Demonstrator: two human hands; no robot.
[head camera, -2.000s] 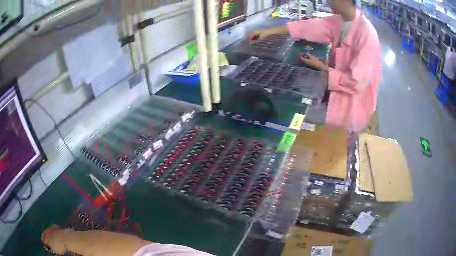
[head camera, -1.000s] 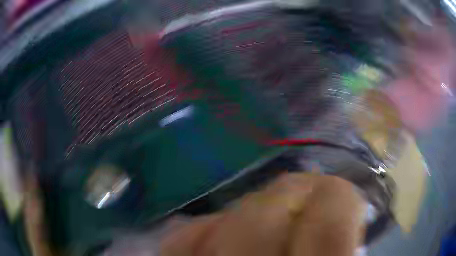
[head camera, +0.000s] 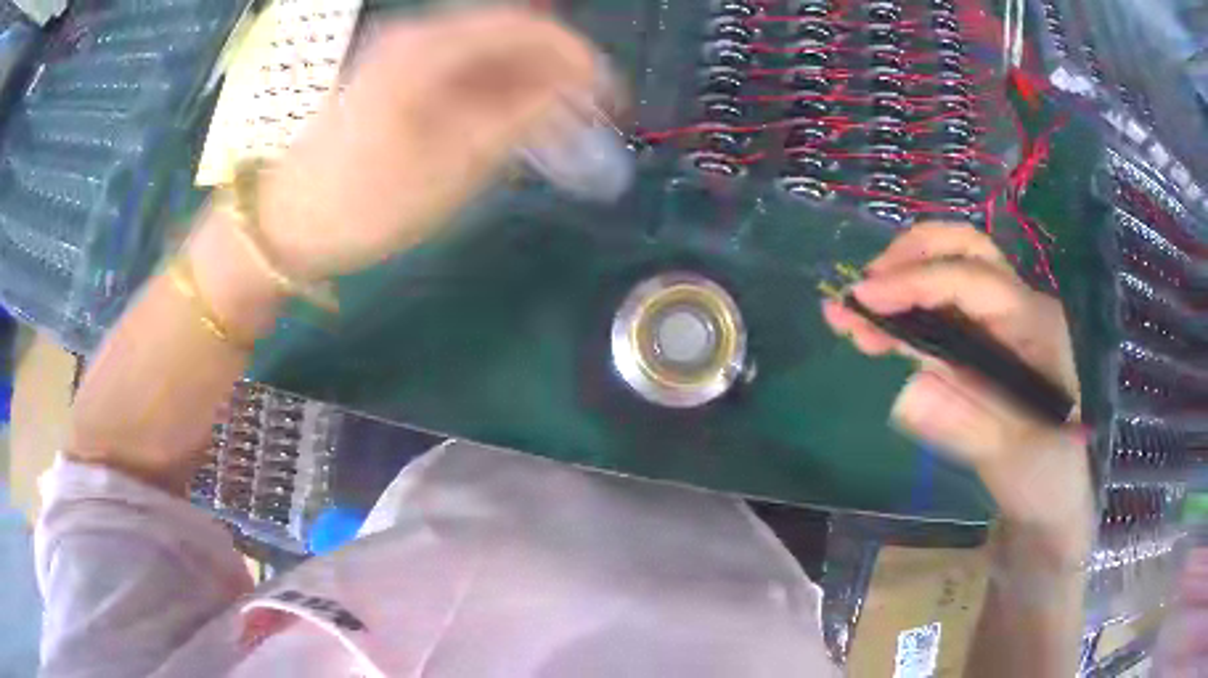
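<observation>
A round silver and brass-coloured fixture (head camera: 681, 339) lies on the green mat (head camera: 530, 364), with a pale grey disc at its centre. My left hand (head camera: 431, 126) is blurred, palm down, at the front-left corner of the central tray. A greyish blur shows at its fingertips; whether it holds anything cannot be told. My right hand (head camera: 980, 305) grips a black hand tool (head camera: 956, 352) to the right of the fixture. The tool's narrow end points up-left, near small yellowish bits at the fingertips. The central tray holds rows of round wired components (head camera: 808, 113) with red leads.
A label sheet (head camera: 285, 80) on yellow backing lies left of the tray. Tangled red wires (head camera: 1027, 186) lie to its right. Clear trays (head camera: 80, 172) stand at far left, and trays of components (head camera: 1150, 305) at far right. A carton (head camera: 921, 596) is below the bench, right.
The view has swung from along the bench down to the mat. Both hands and the fixture now show from above. The black tool is now seen in my right hand.
</observation>
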